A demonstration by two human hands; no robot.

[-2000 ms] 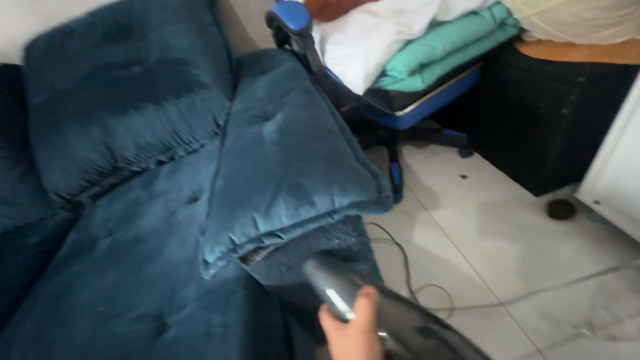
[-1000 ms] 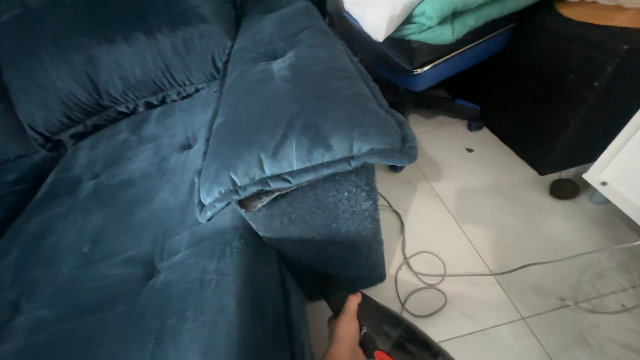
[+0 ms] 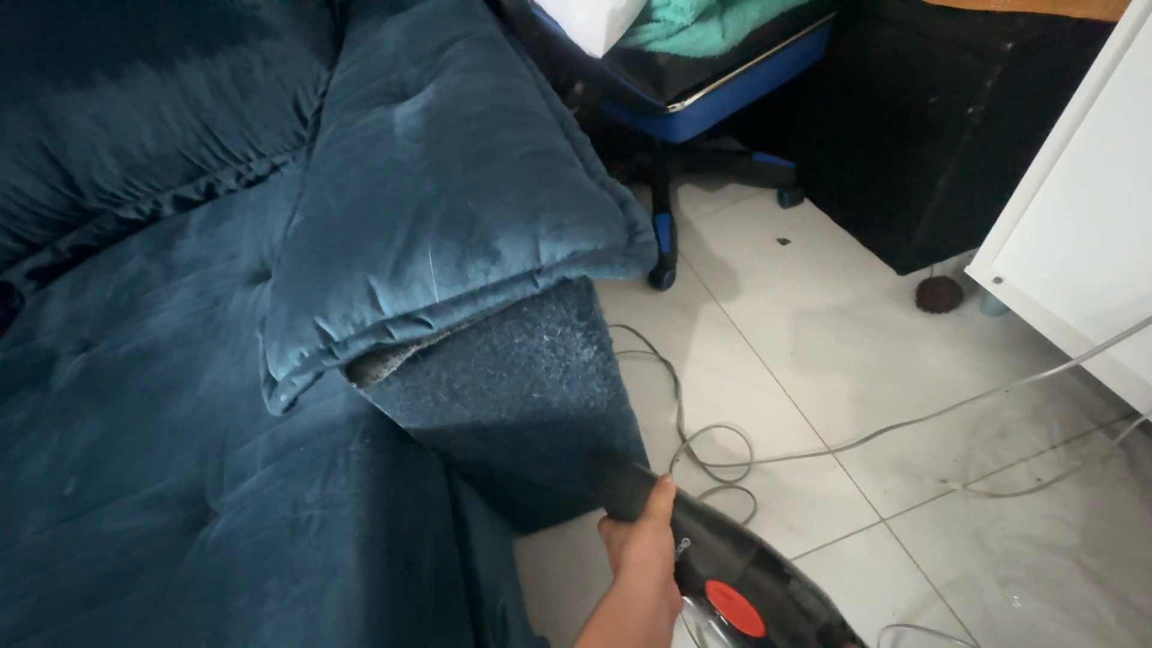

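My left hand (image 3: pixel 637 549) reaches up from the bottom edge and is closed around the front part of a dark handheld vacuum cleaner (image 3: pixel 765 576) with a red oval part and a clear section. The vacuum's narrow front end is at the lower corner of the blue sofa arm's front panel (image 3: pixel 522 387); whether it touches is hard to tell. Pale hair or lint clings to that panel. A blue padded cushion (image 3: pixel 441 189) lies over the arm, above a frayed, torn edge (image 3: pixel 387 364). My right hand is out of view.
The blue sofa seat (image 3: pixel 180 432) fills the left. Behind the arm stands an office chair (image 3: pixel 720 94) bearing white and green cloth. A grey cable (image 3: pixel 864 443) loops across the tiled floor. At right are a black piece of furniture (image 3: pixel 900 135) and a white panel (image 3: pixel 1071 198).
The vacuum's front end has moved from near the upper part of the arm's front panel to its lower corner, with my left hand on it. The view has shifted closer to the sofa arm.
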